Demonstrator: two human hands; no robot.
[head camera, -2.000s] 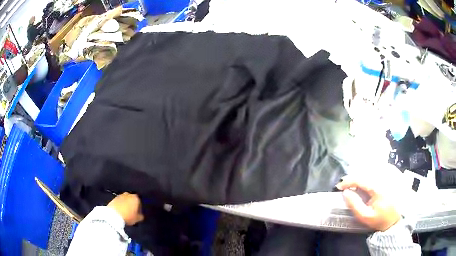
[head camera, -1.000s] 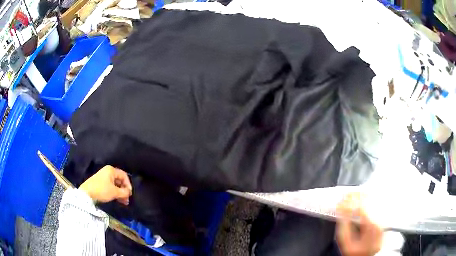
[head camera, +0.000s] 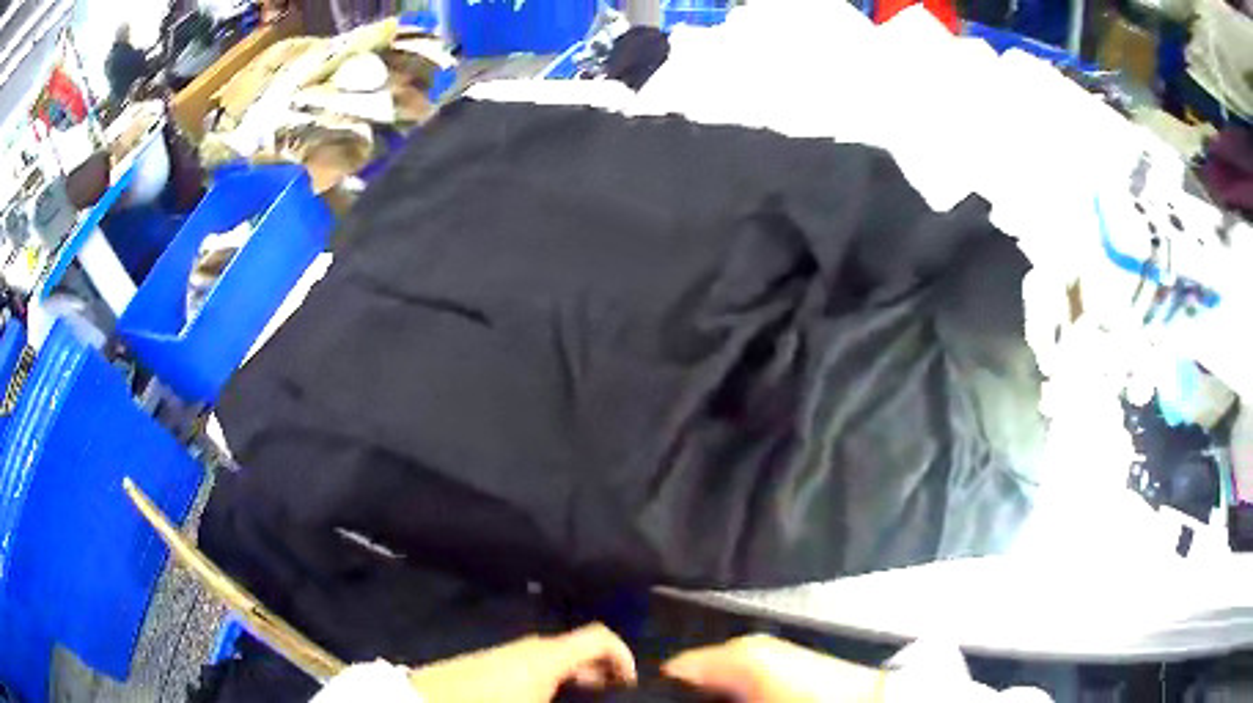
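A large black garment panel (head camera: 591, 316) lies wrinkled over the white table and hangs past its front edge at the left. My left hand (head camera: 529, 665) and my right hand (head camera: 776, 669) are low at the bottom edge, partly cut off, fingertips facing each other with a small gap. Dark material lies between and below them; whether either hand grips it cannot be told. Small black labels (head camera: 1168, 460) lie in a pile at the right, under the overexposed white sewing machine (head camera: 1168, 240).
The table's front edge (head camera: 962, 618) curves along the lower right. Blue crates (head camera: 220, 309) and a blue panel (head camera: 83, 508) stand at the left. A thin wooden strip (head camera: 227, 591) slants at the lower left. Pale cut pieces (head camera: 323, 103) are heaped behind.
My right hand has left the panel's front corner at the table edge and moved left and down. My left hand has moved right, so both are close together. The panel keeps about the same shape.
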